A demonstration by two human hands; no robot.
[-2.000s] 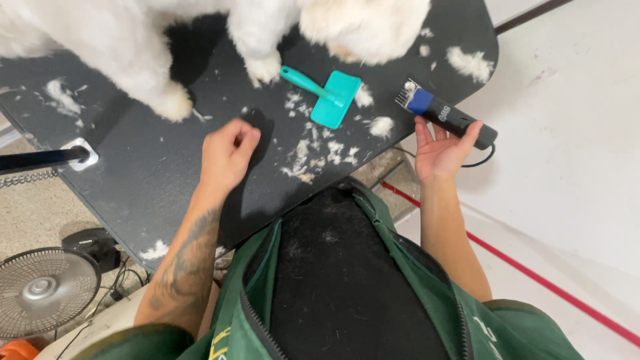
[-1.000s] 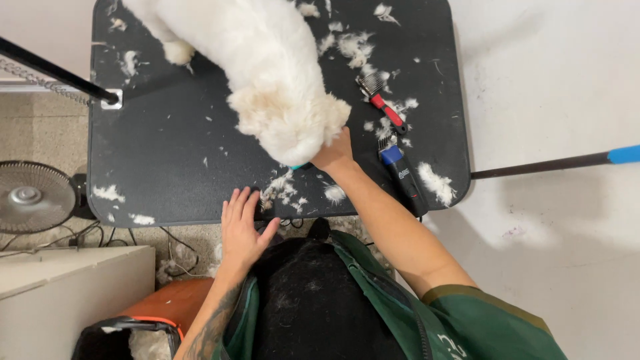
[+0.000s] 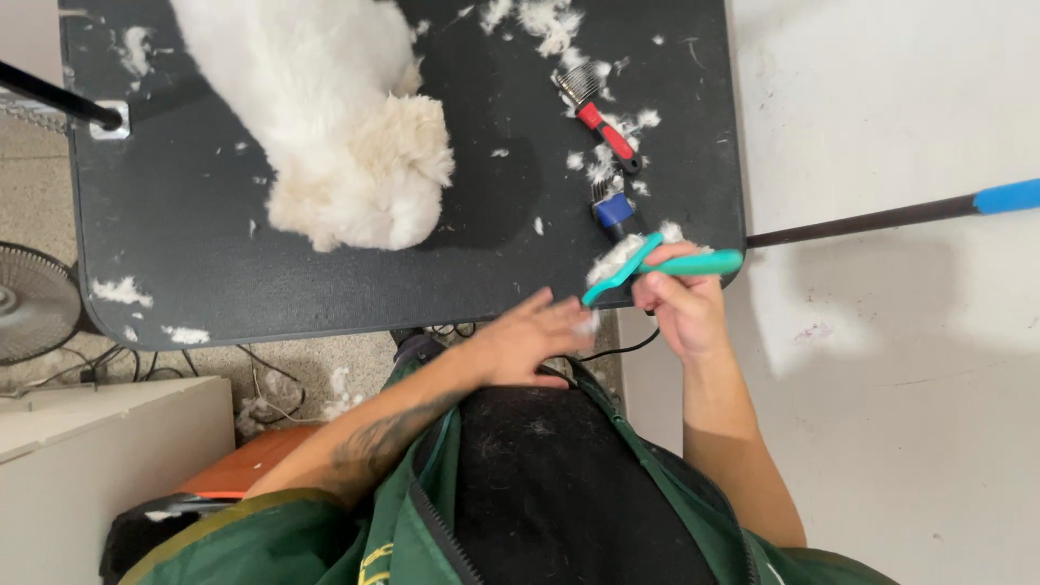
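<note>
In my right hand [image 3: 686,296] is a teal slicker brush [image 3: 695,263], gripped by its handle, with white fur on its bristle side. My left hand [image 3: 532,337], blurred, has its fingers spread near the brush head and holds nothing visible. A white dog [image 3: 325,122] with a cream-tinged head is on the black grooming table [image 3: 203,268], left of both hands. Just beyond the brush lies a clipper [image 3: 613,210] with a blue section and a comb guard, partly hidden. Above it rests a red-and-black dematting comb [image 3: 608,136] among fur tufts.
A black grooming arm [image 3: 57,96] is fixed at the table's left side. Fur tufts [image 3: 122,291] lie scattered on the tabletop. At lower left are a fan [image 3: 32,301], cables and a white cabinet [image 3: 122,463]. A pole with a blue end [image 3: 877,218] extends along the right.
My right hand has moved from beside the dog's head to the table's right front edge, where the brush now shows in it. My left hand has moved right, off the tabletop's front area.
</note>
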